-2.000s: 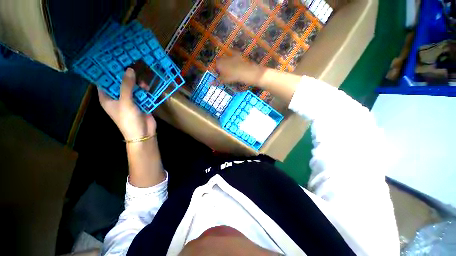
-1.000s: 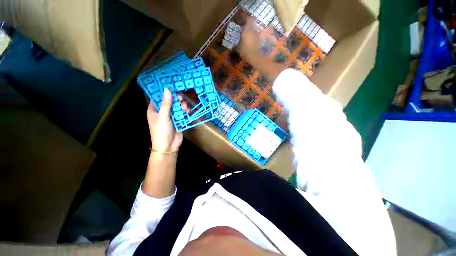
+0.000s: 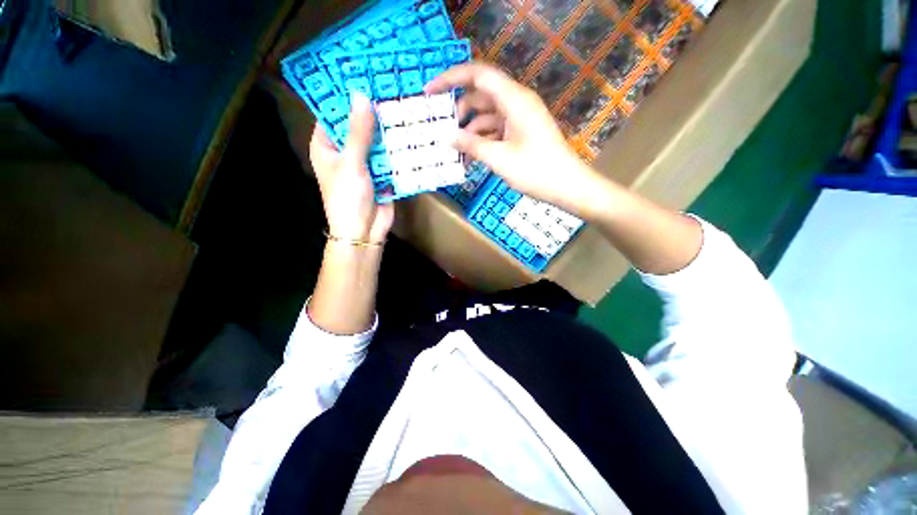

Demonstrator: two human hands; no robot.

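My left hand (image 3: 347, 176) holds a fanned stack of blue key frames (image 3: 374, 57) above the carton's near edge. A white key block (image 3: 420, 146) lies in the opening of the top frame. My right hand (image 3: 513, 136) is at the block's right edge, with thumb and fingertips touching or very near it; whether it still grips the block is hard to tell. A combined key set (image 3: 513, 223), blue with a white centre, sits at the carton's near corner, partly beside another blue piece under my right hand.
The open brown carton (image 3: 694, 136) holds orange-and-dark patterned pieces (image 3: 588, 60). Dark carton panels stand at left. A green floor, blue shelving (image 3: 885, 151) and a pale board (image 3: 855, 292) are at right.
My right hand has come back from inside the carton to the stack. A white block now fills the top frame's opening. My left hand and the stack have moved up and slightly right.
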